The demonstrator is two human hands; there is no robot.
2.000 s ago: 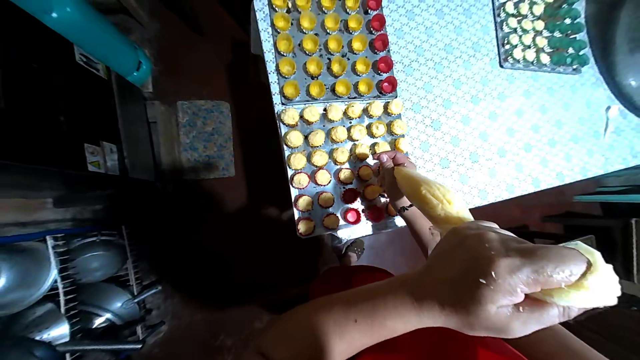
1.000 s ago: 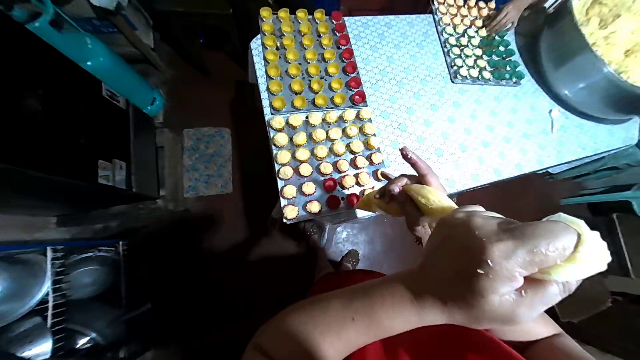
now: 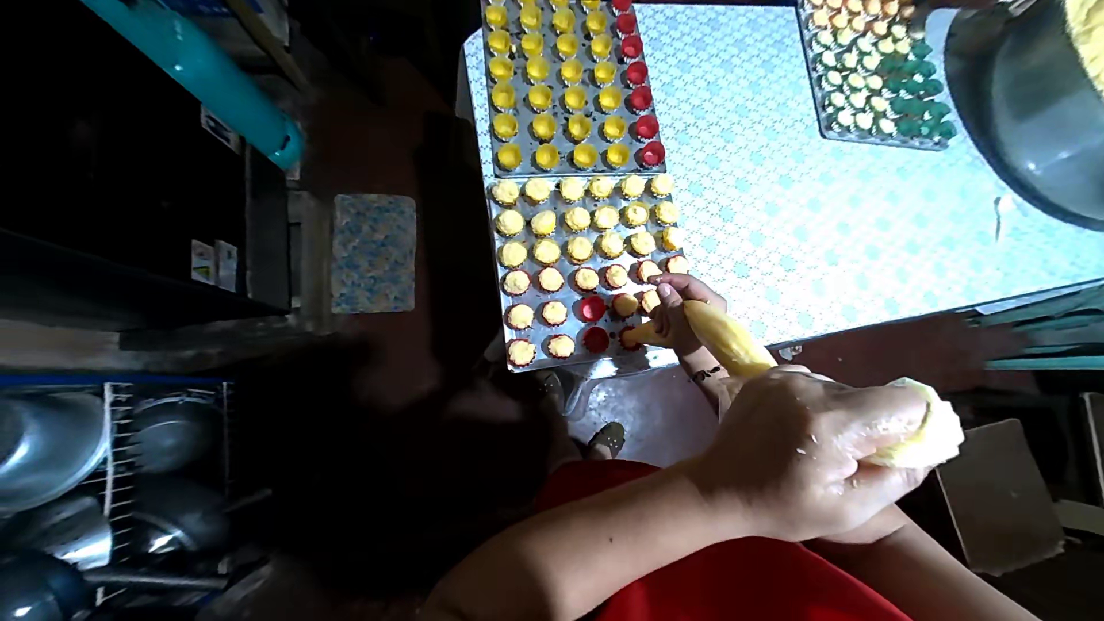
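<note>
My left hand [image 3: 819,453] is closed around the thick upper part of a piping bag [image 3: 729,336] of yellow batter, its gathered end bulging past my fingers. My right hand [image 3: 681,315], with a band at the wrist, grips the bag's lower part. The narrow tip lies at a red cup [image 3: 632,336] in the nearest row of a metal tray [image 3: 569,360]. Most cups in this tray hold pale yellow batter, such as a filled cup [image 3: 561,346]. Two red cups [image 3: 593,323] beside the tip look unfilled.
Behind stands a second tray [image 3: 580,172] of yellow and red cups. A tray of green and pale filled cups [image 3: 884,141] and a large metal pot [image 3: 1026,121] are on the patterned tablecloth [image 3: 733,129]. At lower left, metal pans [image 3: 52,448] sit in a rack.
My right hand's fingers, spread in the view from one second ago, are now closed around the bag. Its tip is now over a red cup in the nearest row. The view has shifted.
</note>
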